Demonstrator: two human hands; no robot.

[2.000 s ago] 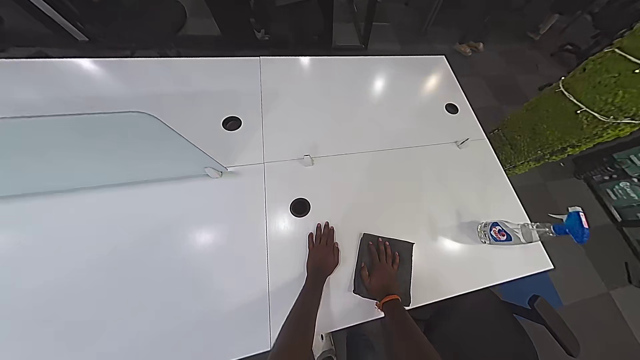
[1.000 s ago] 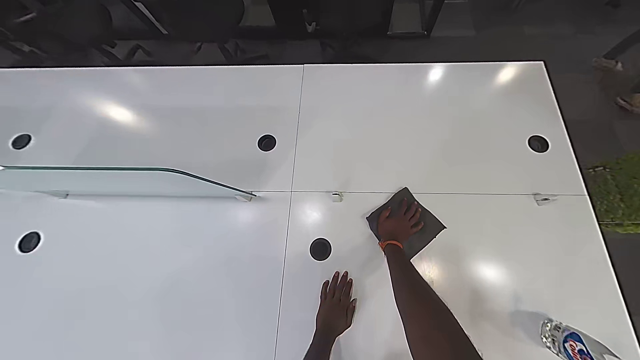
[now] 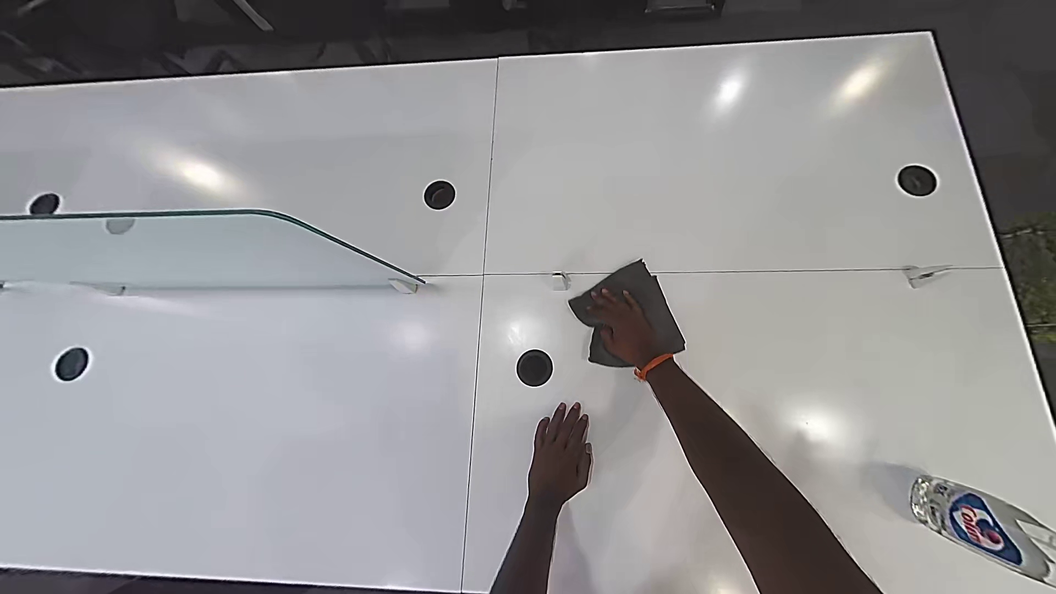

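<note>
My right hand (image 3: 629, 328), with an orange band at the wrist, presses flat on a dark grey cloth (image 3: 660, 318) on the white tabletop (image 3: 784, 206). The cloth lies just right of a small bracket (image 3: 561, 281) at the seam between the desk panels, with its left part creased under my fingers. My left hand (image 3: 562, 454) rests palm down on the tabletop, holding nothing, below a round black cable grommet (image 3: 535, 368). A clear Colin spray bottle (image 3: 973, 524) lies at the lower right; its spray head is outside the view.
A glass divider (image 3: 165, 247) stands along the seam at left, its end held by a bracket (image 3: 403, 285). Another bracket (image 3: 917, 276) sits on the seam at right. More grommets (image 3: 440, 195) are set in the panels. Dark floor and green foliage (image 3: 1038, 280) lie beyond the right edge.
From the near side of the desk, my right hand has moved the cloth away from me to the seam, then leftward toward the small bracket. The view has shifted. My left hand stays on the tabletop.
</note>
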